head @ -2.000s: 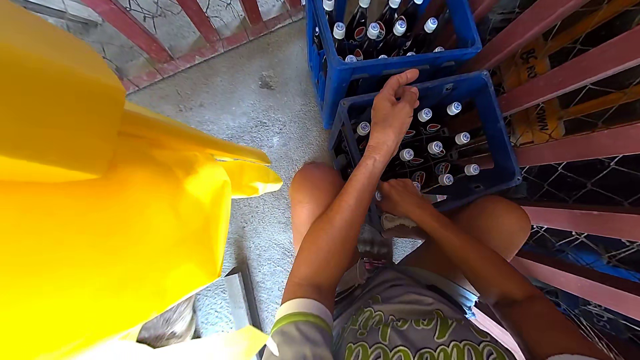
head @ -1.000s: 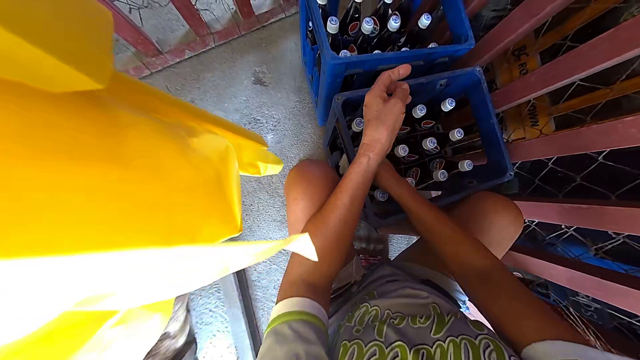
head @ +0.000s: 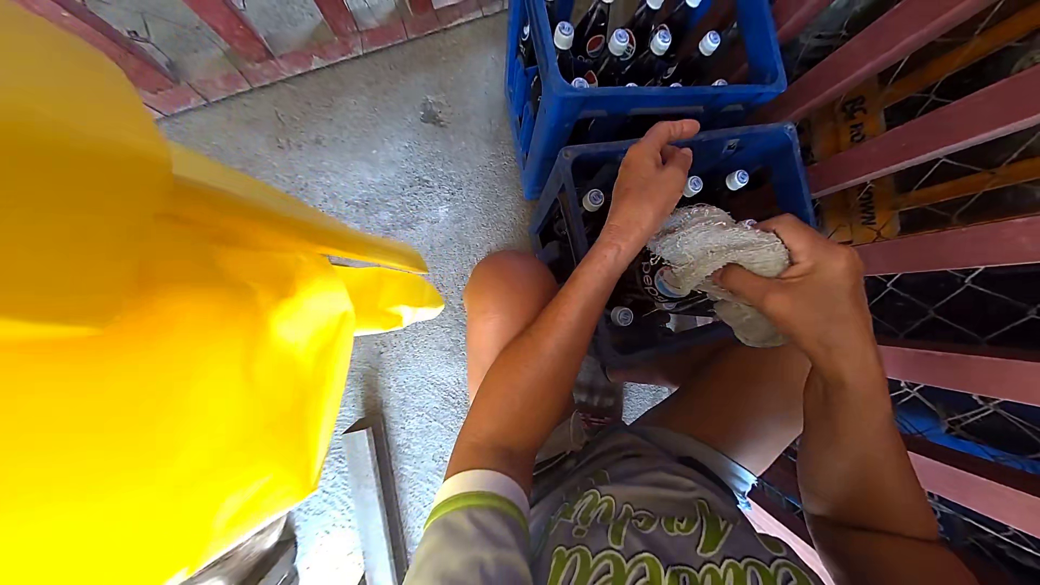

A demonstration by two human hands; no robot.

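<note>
Capped Pepsi glass bottles with dark contents stand in a blue plastic crate in front of me. My right hand grips a crumpled, dirty-white cloth over that crate. The cloth lies against the side of a Pepsi bottle, whose label shows beside it. My left hand is at the crate's left part, above the bottles, with its fingers partly bent and the thumb side up; whether it holds a bottle's neck is hidden. A capped bottle stands just left of this hand.
A second blue crate of capped bottles adjoins the first at its far side. A yellow plastic sheet hangs at the left. Red slats with chain-link mesh run along the right. A metal bar lies on the concrete floor.
My right hand has risen from low in the near crate, where my left forearm partly hid it, and moved right. The cloth now shows in it. My left hand has stayed over the crate.
</note>
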